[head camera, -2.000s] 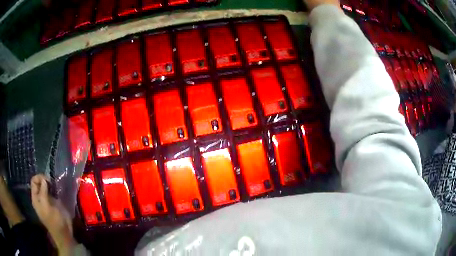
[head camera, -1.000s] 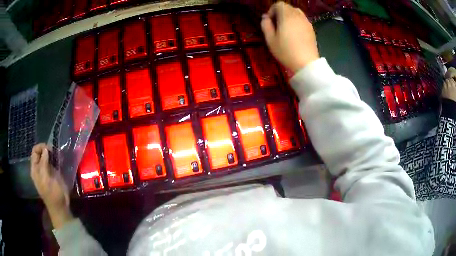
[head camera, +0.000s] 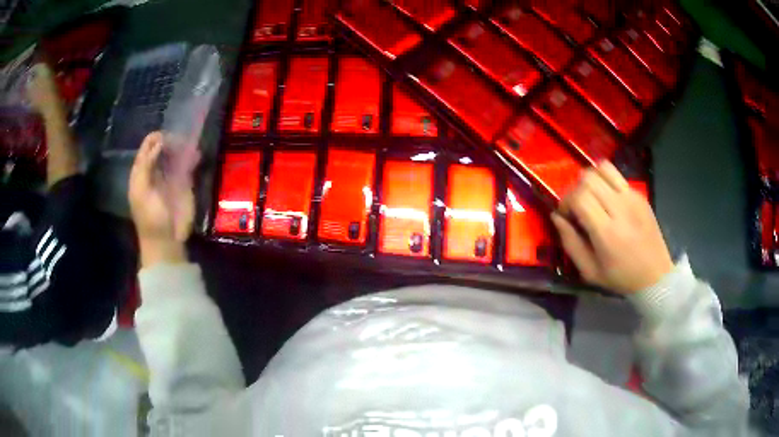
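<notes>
A black tray (head camera: 342, 145) with rows of red shells (head camera: 346, 195) lies in front of me; small dark ovals show near the shells' lower corners. A second tray of red shells (head camera: 547, 102) lies slanted over its upper right part. My right hand (head camera: 611, 230) has its fingers on the near corner of this slanted tray and grips its edge. My left hand (head camera: 162, 192) is at the left of the lower tray and holds a clear sticker sheet (head camera: 192, 94) upright between thumb and fingers.
A gridded sheet (head camera: 141, 98) lies on the dark green surface beyond my left hand. Another person's arm (head camera: 55, 119) and dark striped sleeve are at the left, by more red shells. Another tray of red shells (head camera: 764, 171) stands at the right edge.
A second red-filled tray now lies slanted over the first. My right hand has come down and nearer, onto its corner. My left hand still holds the clear sheet. The view has shifted left.
</notes>
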